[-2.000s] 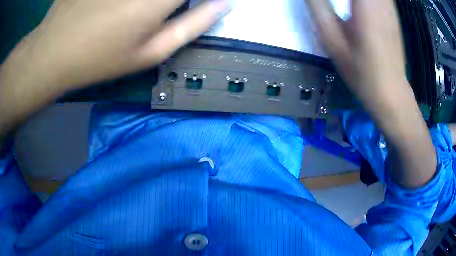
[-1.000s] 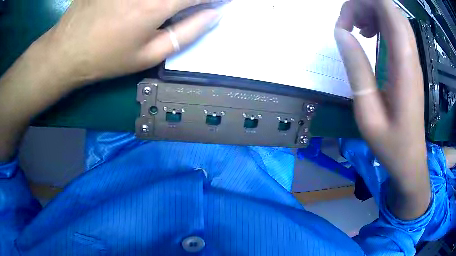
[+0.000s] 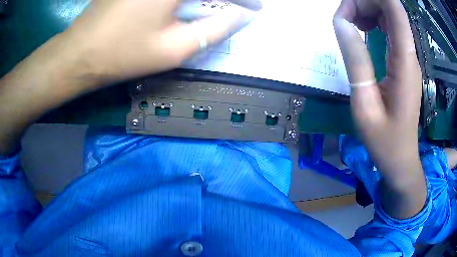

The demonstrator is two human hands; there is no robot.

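Observation:
The long grey-brown fixture [image 3: 215, 129] lies at the near edge of the green surface, with several square nests in a row, greenish inside. The white sheet [image 3: 280, 55] lies just beyond it, partly overexposed, in a black-edged tray [image 3: 240, 79]. Small dark specks [image 3: 215, 5] lie on the sheet near the top edge. My left hand [image 3: 145, 40] is over the sheet's left part, blurred and cut off by the top edge. My right hand [image 3: 383, 75] is over the sheet's right edge, thumb and fingers curled together; whether anything is between the fingertips cannot be seen.
The green surface [image 3: 65, 108] lies under the tray. Dark metal rails and parts [image 3: 432, 75] stand at the right. A blue bar [image 3: 330, 173] shows below the surface edge. Part of another person's arm in blue clothing [image 3: 443, 175] shows at the far right.
The fixture and tray first shifted down and left in view, then slightly up and left. My left hand has moved right over the sheet. My right hand's fingers have curled together.

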